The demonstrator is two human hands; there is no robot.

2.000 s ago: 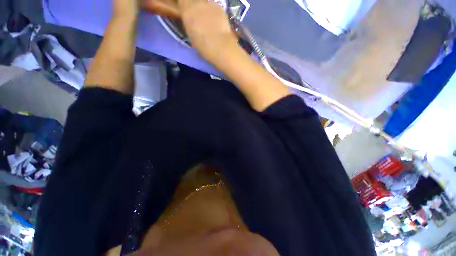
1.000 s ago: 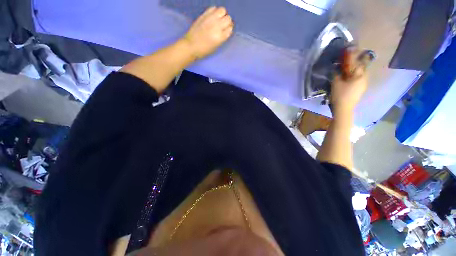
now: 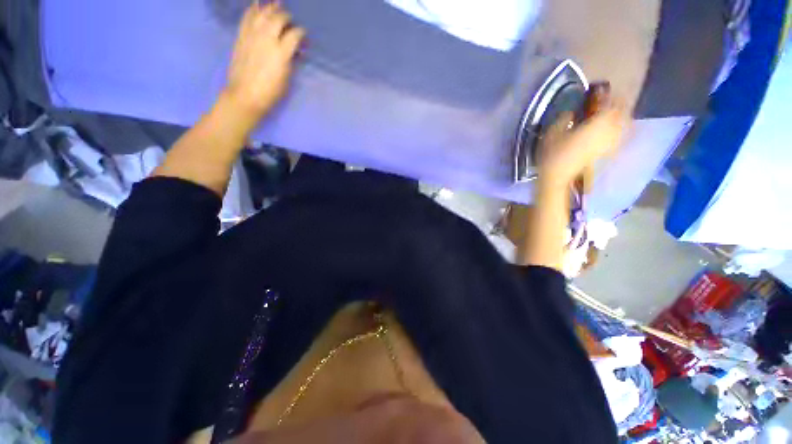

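Observation:
The steam iron (image 3: 549, 108), with a dark soleplate, bright rim and brown handle, sits toward the right of the lavender pressing table (image 3: 391, 130), its tip pointing away from me. My right hand (image 3: 582, 143), somewhat blurred, is closed around its handle. A dark grey garment (image 3: 408, 61) lies flat along the table left of the iron, with a white part (image 3: 486, 19) at the top edge of the view. My left hand (image 3: 265, 56) rests at the garment's left part with fingers bent. Whether it pinches the cloth cannot be told.
A dark grey rest pad (image 3: 686, 52) lies at the table's right end, beside blue (image 3: 721, 156) and white cloth. Crumpled grey and pale cloth (image 3: 95, 165) hangs at the left. Red packages (image 3: 695, 312) and scraps lie on the floor at the right.
My hands were close together at the upper left, then parted. My right hand moved right with the iron. Since the last earlier frame, my left hand has moved left; the iron has shifted slightly.

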